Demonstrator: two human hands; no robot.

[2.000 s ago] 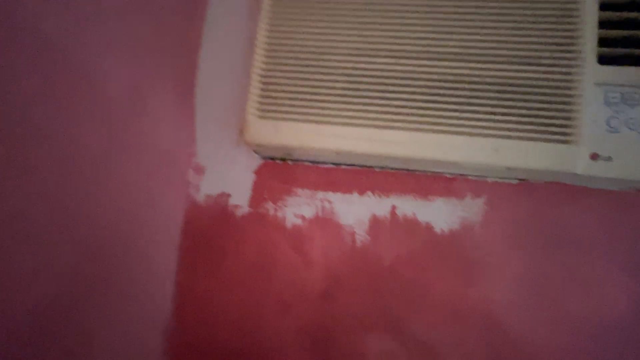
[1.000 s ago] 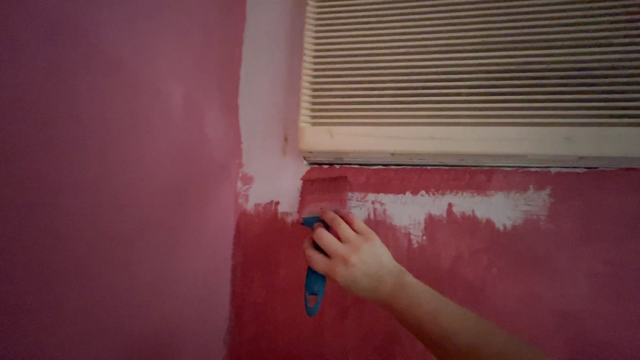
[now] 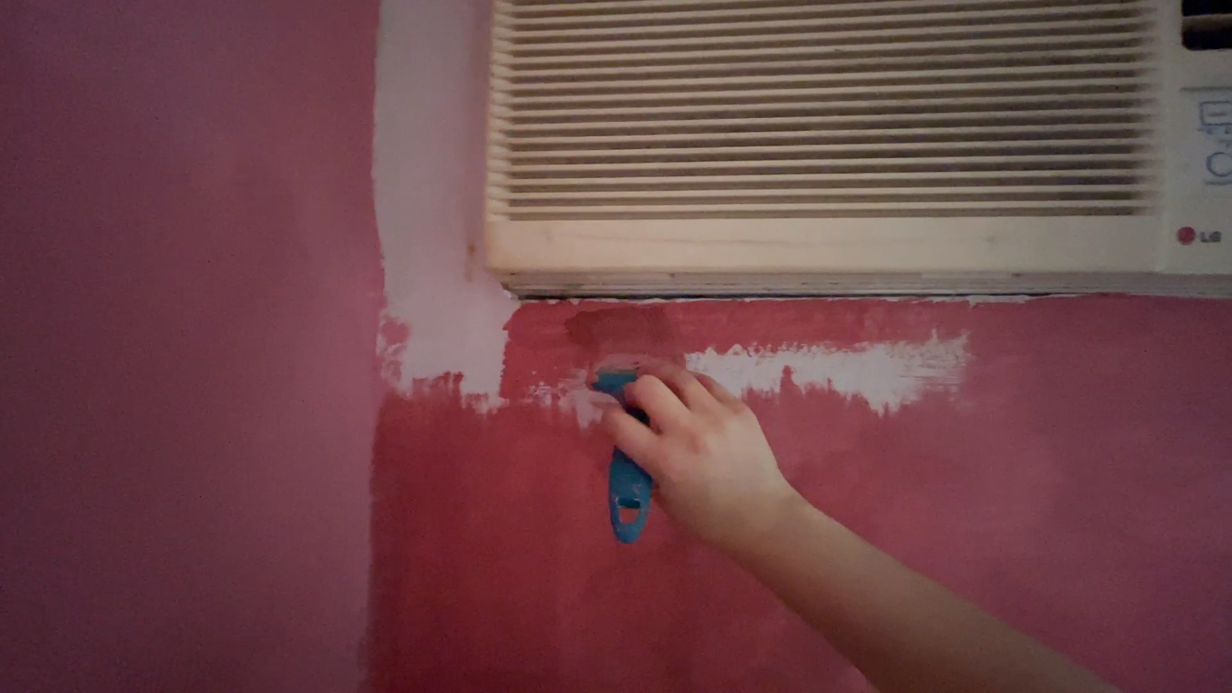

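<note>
My right hand [image 3: 707, 452] grips a paintbrush with a blue handle [image 3: 630, 491], whose lower end with its hanging hole points down. Dark bristles [image 3: 626, 337], coated with red, lie against the wall just under the air conditioner. Around the brush the wall bears red paint [image 3: 510, 539], with a ragged white strip [image 3: 847, 373] to the right of the hand. Another pale unpainted-looking band [image 3: 428, 192] runs up the left side of the air conditioner. My left hand is out of view.
A cream LG window air conditioner [image 3: 818, 245] with a slatted grille fills the upper right, its lower edge close above the brush. At the left, a pink-purple wall [image 3: 183, 346] meets the red area along an upright line.
My right hand with the brush, absent two seconds ago, has come in from the lower right. Since one second ago it has moved right along the strip, and red now covers part of the white at its left end.
</note>
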